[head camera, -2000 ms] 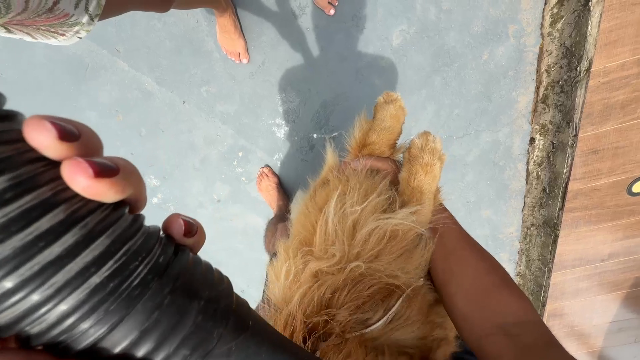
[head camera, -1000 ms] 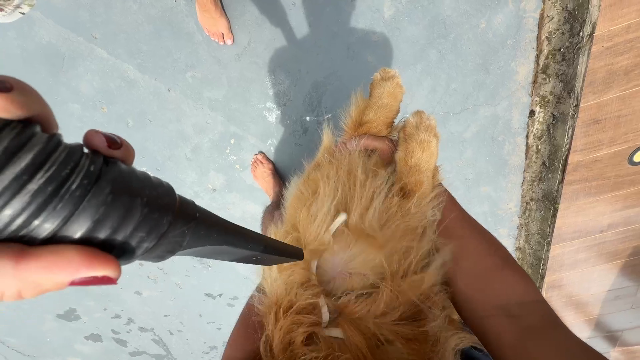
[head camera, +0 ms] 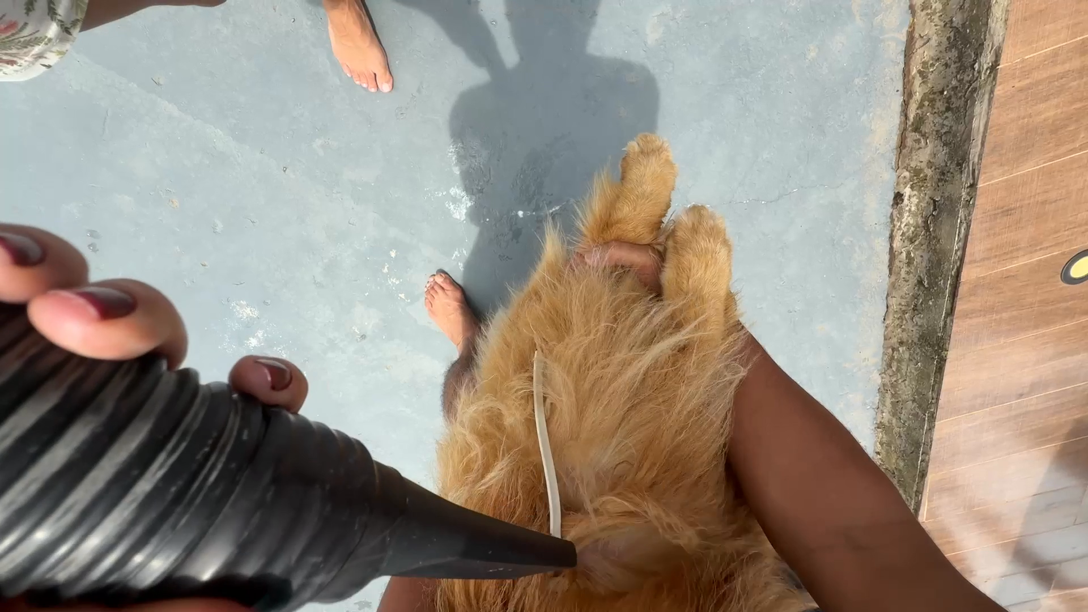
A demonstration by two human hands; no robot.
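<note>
My left hand point(head camera: 115, 319), with dark red nails, grips a black ribbed hose point(head camera: 187, 476) that ends in a flat, tapered nozzle point(head camera: 476, 540). The nozzle's tip is at the belly fur of a long-haired golden-tan dog point(head camera: 612, 408), whose head is out of view. A narrow white cord point(head camera: 546, 446) lies along the fur just above the tip. From the lower right my forearm runs beneath the dog's leg, and my right hand point(head camera: 625, 259), partly hidden by fur, holds the dog between its two raised paws point(head camera: 648, 183).
A bare foot point(head camera: 446, 306) rests on the grey-blue floor point(head camera: 280, 195) left of the dog. Another person's foot point(head camera: 361, 51) and patterned clothing point(head camera: 34, 34) are at the upper left. Along the right run a rough concrete edge point(head camera: 931, 212) and wood-look flooring point(head camera: 1020, 340).
The nozzle, out of view two seconds ago, came to the belly fur and now points lower on it. The fur has shifted, and a long stretch of white cord shows. My right hand stays between the paws.
</note>
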